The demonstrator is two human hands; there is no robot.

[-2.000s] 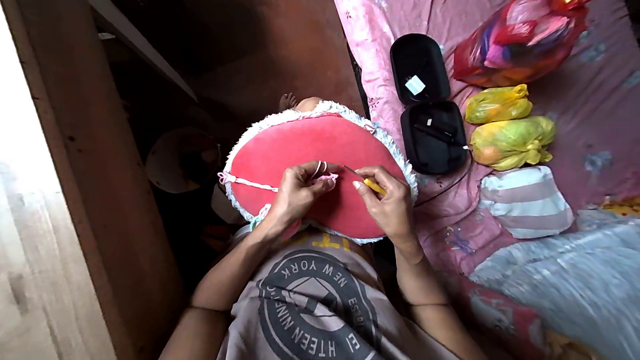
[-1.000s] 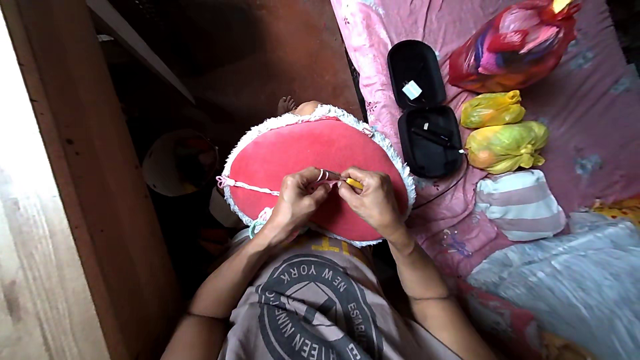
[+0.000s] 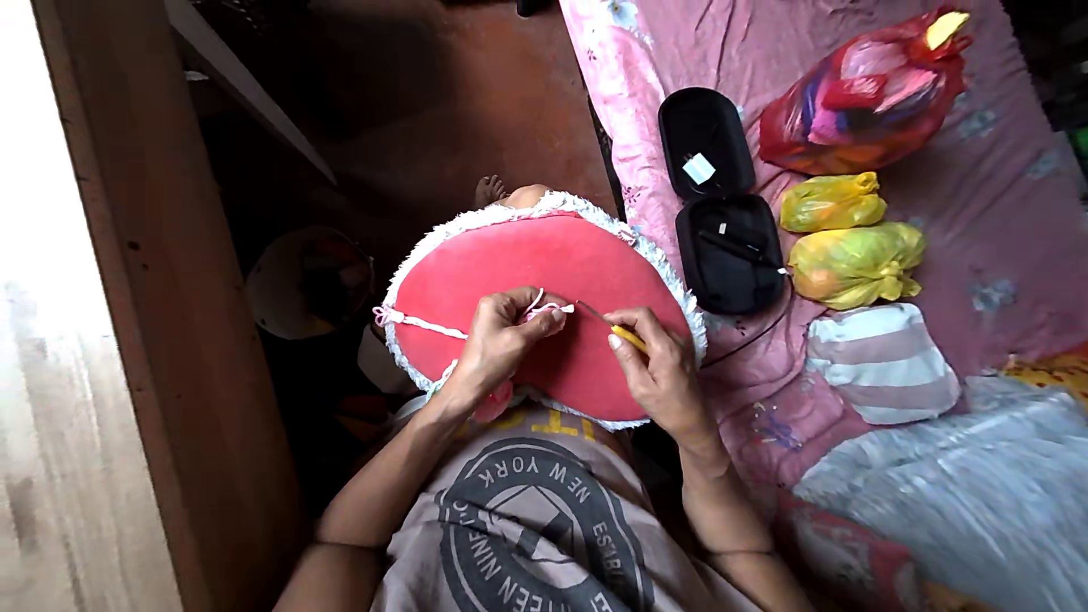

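A red cushion with a shaggy white fringe lies across my lap. Over its middle, my left hand pinches a small piece of white and pink yarn work; a loop of yarn stands up from the fingers. My right hand holds a yellow-handled crochet hook, its thin metal shaft pointing left, close to the yarn's end but apart from it. A white braided cord with a pink knotted end runs over the cushion's left side and passes under my left hand.
On the pink floral bed sheet at right lie an open black zip case, a red plastic bag, two yellow plastic bags and a folded striped cloth. A wooden board edge runs along the left. A round container stands below it.
My right hand and the hook were close against my left fingers one second ago; now they are further right, with a gap between. My left hand still holds the yarn piece.
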